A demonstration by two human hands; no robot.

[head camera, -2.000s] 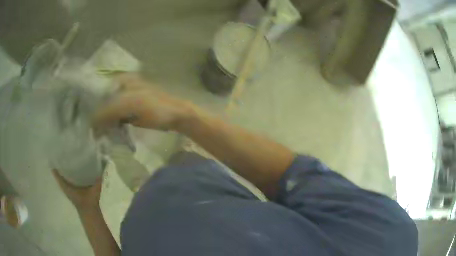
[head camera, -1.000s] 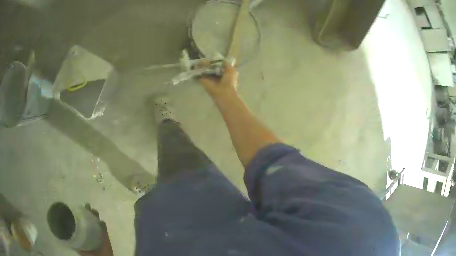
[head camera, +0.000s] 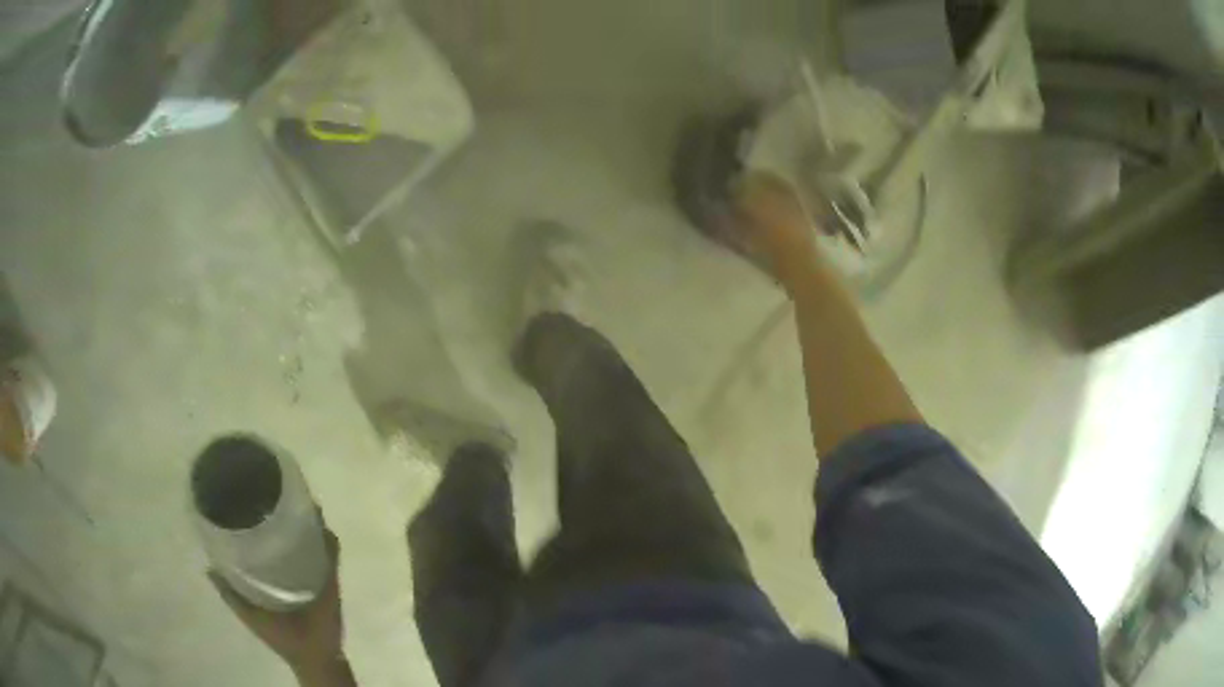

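My left hand [head camera: 302, 628] holds a tall whitish cylinder [head camera: 289, 548] from below and the side. Its open round mouth, dark inside, faces up towards me. My right hand [head camera: 776, 222] is stretched out over a large round bucket [head camera: 879, 128] and is blurred. It grips a whitish, paint-crusted tool [head camera: 848, 215] held over the bucket. The fingertips and the exact grip are blurred. A pale stick [head camera: 930, 134] slants across the bucket's rim.
A white square bucket [head camera: 436, 81] with a yellow handle stands at the upper left, beside a greyish container [head camera: 199, 113]. A brown box-like piece [head camera: 1141, 275] is at the right. A small white and orange thing [head camera: 27, 407] lies at the left edge.
My right hand has moved from the left container to the round bucket with the crusted tool. My left hand still holds the cylinder, now further into view. The camera view has shifted.
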